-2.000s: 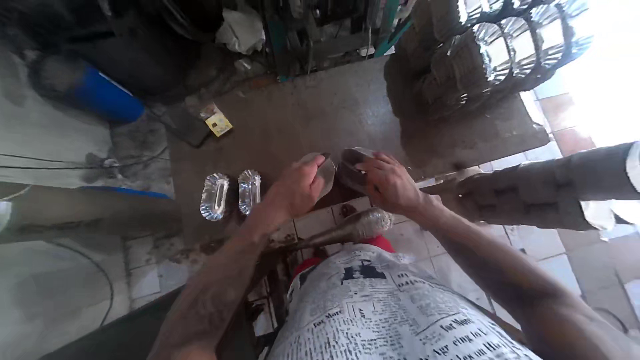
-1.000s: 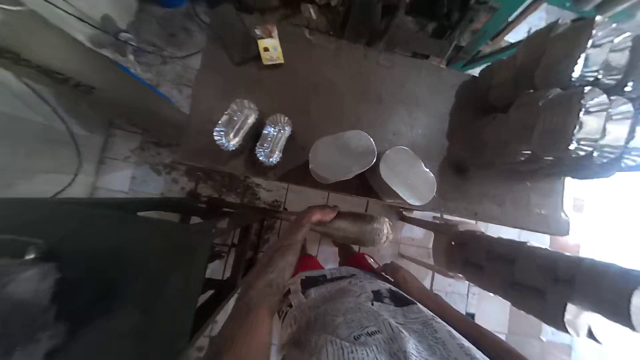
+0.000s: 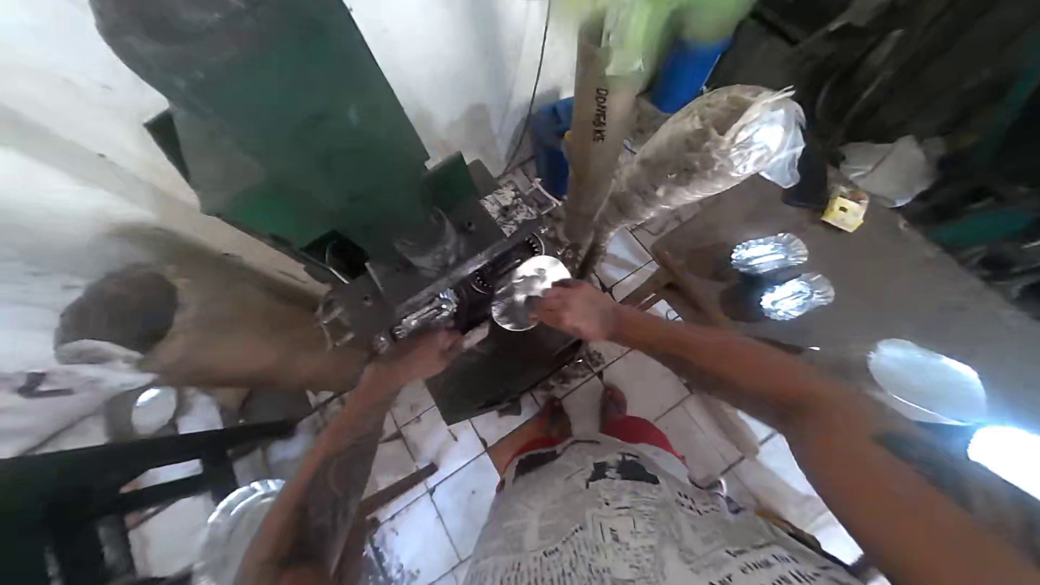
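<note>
My right hand (image 3: pixel 573 310) grips the edge of a flat oval aluminium foil sheet (image 3: pixel 526 294), held over the metal die (image 3: pixel 481 283) of a green press machine (image 3: pixel 309 138). At the die's near-left end is my left hand (image 3: pixel 424 354), beside a crumpled-looking formed foil piece (image 3: pixel 428 314); blur hides whether its fingers hold it. Two fluted foil trays, one (image 3: pixel 769 253) above the other (image 3: pixel 797 296), lie on the brown table to the right. A stack of flat foil ovals (image 3: pixel 928 382) is at that table's near edge.
Another person's arm (image 3: pixel 252 349) reaches toward the press from the left. A plastic-wrapped roll (image 3: pixel 707 150) and a cardboard tube (image 3: pixel 597 122) stand behind the die. A small yellow box (image 3: pixel 845 209) lies on the table (image 3: pixel 918 268). A dark metal frame (image 3: pixel 146 471) is at lower left.
The view has swung left to the green press. My hands, at the foil stacks two seconds ago, are now at the die, with a foil oval in my right hand. Another person's arm has appeared.
</note>
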